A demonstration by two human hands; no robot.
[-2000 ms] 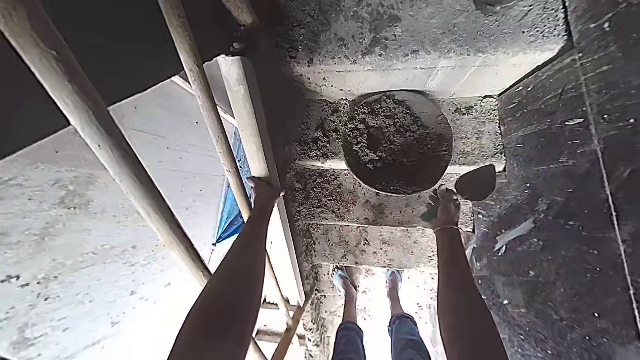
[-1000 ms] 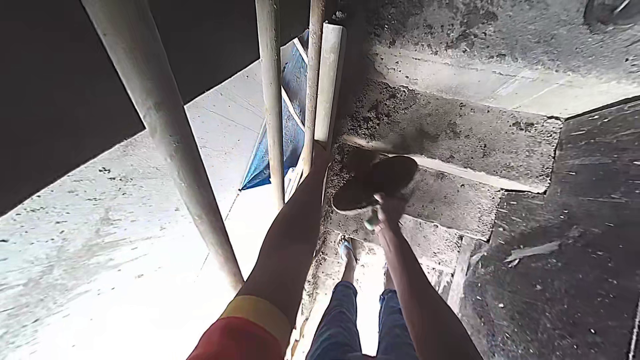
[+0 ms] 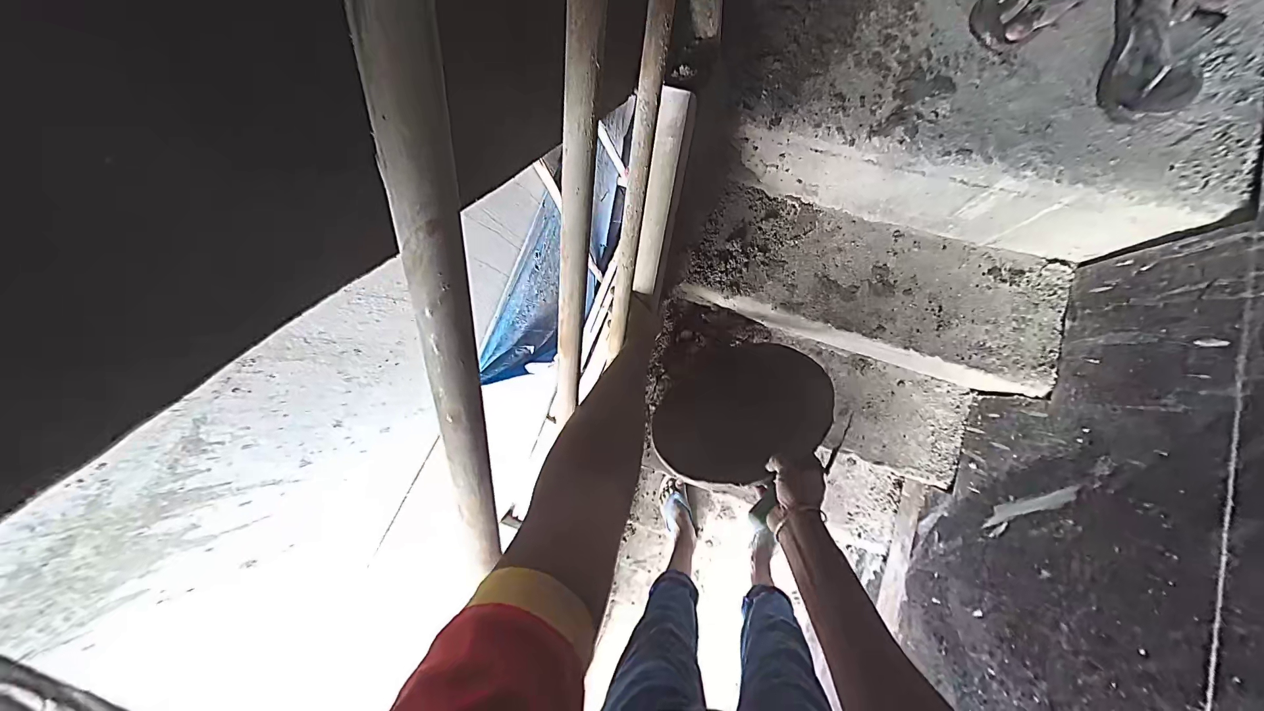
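My right hand (image 3: pixel 798 486) grips the near rim of a round dark pan (image 3: pixel 746 415) at the centre. The pan is tilted over the lower steps, its broad face in shadow, and whatever it holds cannot be seen. A small green item (image 3: pixel 763 506) shows beside that hand. My left arm reaches up along the inner side of the poles. My left hand (image 3: pixel 642 314) is in shadow at the lower end of a pale rail (image 3: pixel 664 193), and its fingers are not clear. Dark mortar-like material (image 3: pixel 691 331) lies on the step behind the pan.
Concrete steps (image 3: pixel 889 286) rise ahead, with a dark slab (image 3: pixel 1096 513) on the right. Upright wooden poles (image 3: pixel 430 267) and a blue sheet (image 3: pixel 533 296) are on the left. My sandalled feet (image 3: pixel 677 509) stand below the pan. Dark footwear-like shapes (image 3: pixel 1150 69) are at the upper right.
The pan, resting on a step two seconds ago with dark mix visible, is now lifted and tilted in my right hand. The trowel blade seen earlier is out of sight. The view has shifted.
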